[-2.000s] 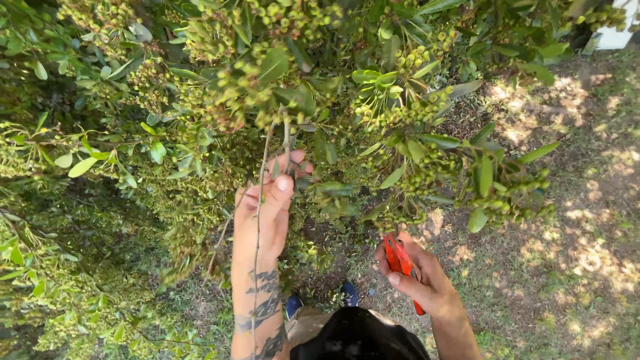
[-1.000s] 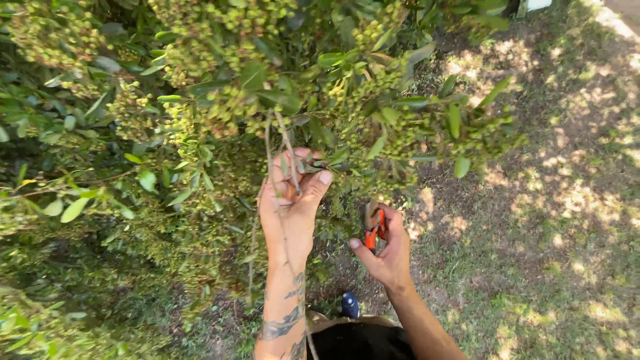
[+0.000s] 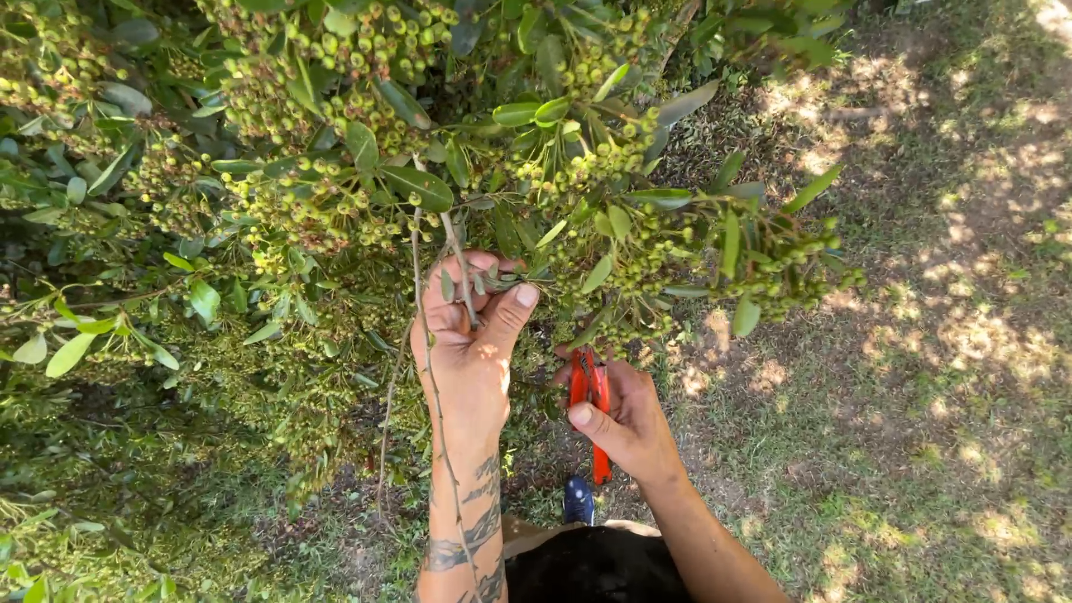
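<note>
My left hand [image 3: 471,335] grips a leafy twig [image 3: 507,280] of the shrub between thumb and fingers. A bare cut-looking branch end [image 3: 459,260] lies against its palm, and a long thin bare stem [image 3: 431,368] hangs down over the wrist and forearm. Lower and to the right, my right hand [image 3: 624,423] holds red-handled pruning shears [image 3: 599,402], whose blades are hidden by the hand and leaves. Clusters of green berries [image 3: 620,163] hang above and between both hands.
The dense shrub [image 3: 209,276] fills the left and top of the view. Patchy grass and bare soil [image 3: 921,335] in dappled light lie to the right. A blue shoe [image 3: 579,501] stands on the ground below my hands.
My left hand keeps its hold among the leaves, and the shears stay in my right hand. The red handles show more fully now than a second ago. The view has shifted somewhat.
</note>
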